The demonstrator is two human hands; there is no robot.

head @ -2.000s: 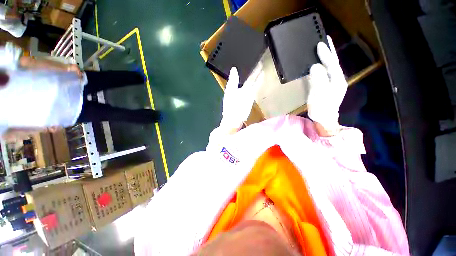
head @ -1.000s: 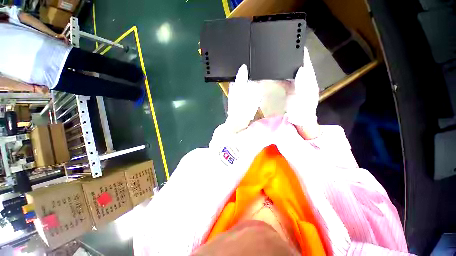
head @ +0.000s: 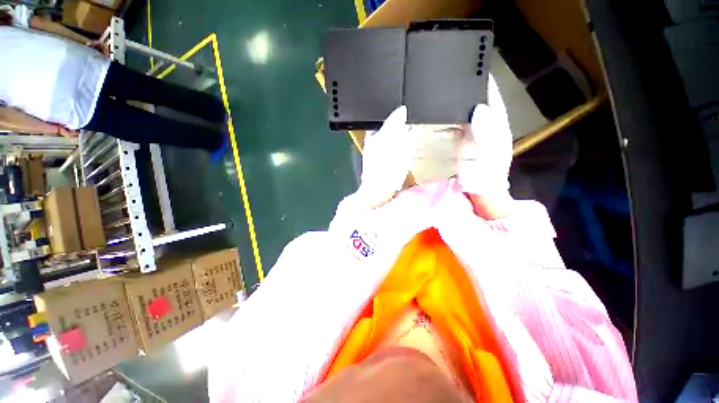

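Two flat dark grey housings are held side by side with their inner edges touching, above the open carton (head: 556,126). My left hand (head: 388,156), in a white glove, grips the left housing (head: 366,71) at its lower edge; a row of small holes runs along its outer left side. My right hand (head: 487,153), also in a white glove, grips the right housing (head: 448,79) at its lower right corner; its holes run down its outer right side. The fingers behind the housings are hidden.
More dark housings (head: 558,93) lie in the carton on a pale sheet (head: 522,110). A long black bench (head: 658,173) with grey housings runs down the right. At the left are a person in dark trousers (head: 158,102), a white rack (head: 134,197) and cartons with red stickers (head: 169,303).
The two housings, held apart and tilted two seconds ago, have come together side by side and upright. Since one second ago they have moved slightly right. The person at the left has shifted.
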